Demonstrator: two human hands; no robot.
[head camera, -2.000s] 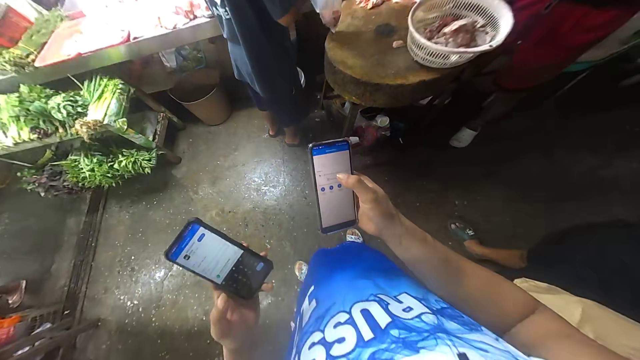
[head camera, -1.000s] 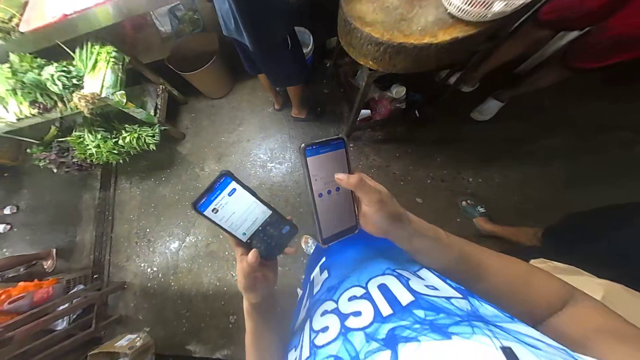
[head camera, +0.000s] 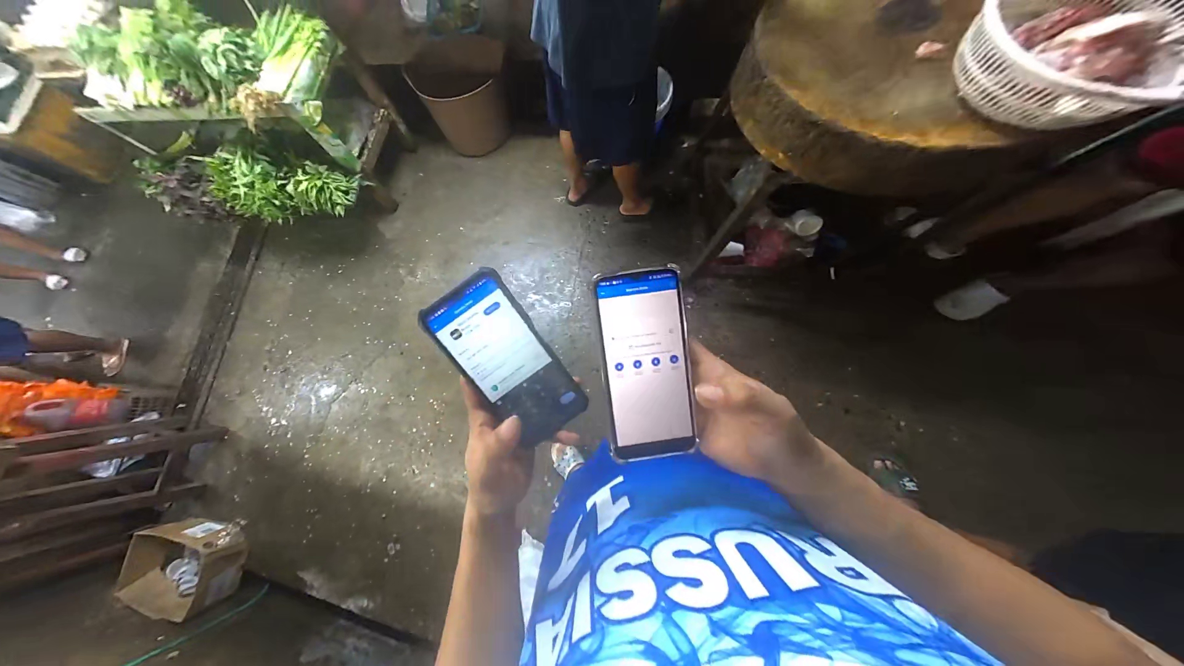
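Note:
In my left hand (head camera: 504, 453) is a dark-cased smartphone (head camera: 499, 347), tilted to the left, its lit screen facing up with a dark area across the lower part. My right hand (head camera: 754, 421) grips a second smartphone (head camera: 647, 388) by its right edge. That one has a clear case and stands nearly upright in view, with a blue bar and a row of small blue round icons on a pale screen. My right thumb lies beside its right edge. The two phones are close together but apart, above the hem of my blue printed shirt (head camera: 721, 573).
Leafy greens (head camera: 259, 180) lie on a stand at upper left, near a brown bin (head camera: 467, 111). A person (head camera: 601, 92) stands ahead. At right are a round wooden block (head camera: 823, 102) and a white basket (head camera: 1008, 83) of meat. A cardboard box (head camera: 166, 573) and wooden slats (head camera: 83, 462) are lower left.
My left hand has brought its phone closer to the other one. My right thumb has moved off the screen to the phone's edge. The view has shifted.

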